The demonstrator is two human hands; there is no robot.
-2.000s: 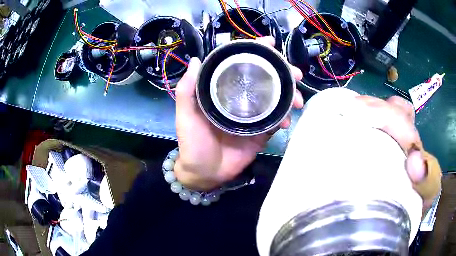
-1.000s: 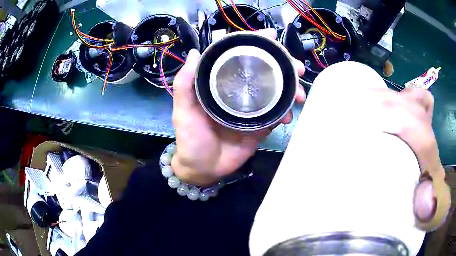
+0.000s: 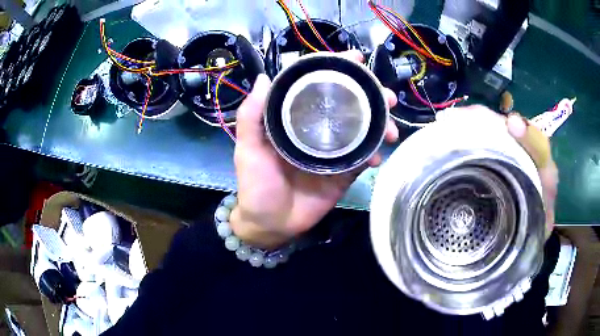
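My left hand [image 3: 283, 177] holds the flask lid [image 3: 325, 115], its black ring and steel inside facing up. My right hand [image 3: 536, 151] is around the far right side of the white vacuum flask [image 3: 401, 177], mostly hidden behind it. The flask's steel mouth faces me, and the perforated strainer [image 3: 464, 223] shows inside it. Lid and flask are close together, with the lid to the upper left. A white bead bracelet [image 3: 240, 246] is on my left wrist.
Several black camera housings [image 3: 220, 75] with coloured leads stand in a row behind my hands on the green bench [image 3: 164, 147]. A small black round part [image 3: 87, 95] lies at left, a glue tube [image 3: 556, 118] at right. A carton [image 3: 151, 243] of cameras stands lower left.
The flask has tilted so its mouth and strainer now face me; before, its long white side showed with the mouth at the bottom edge. The lid has stayed nearly in place.
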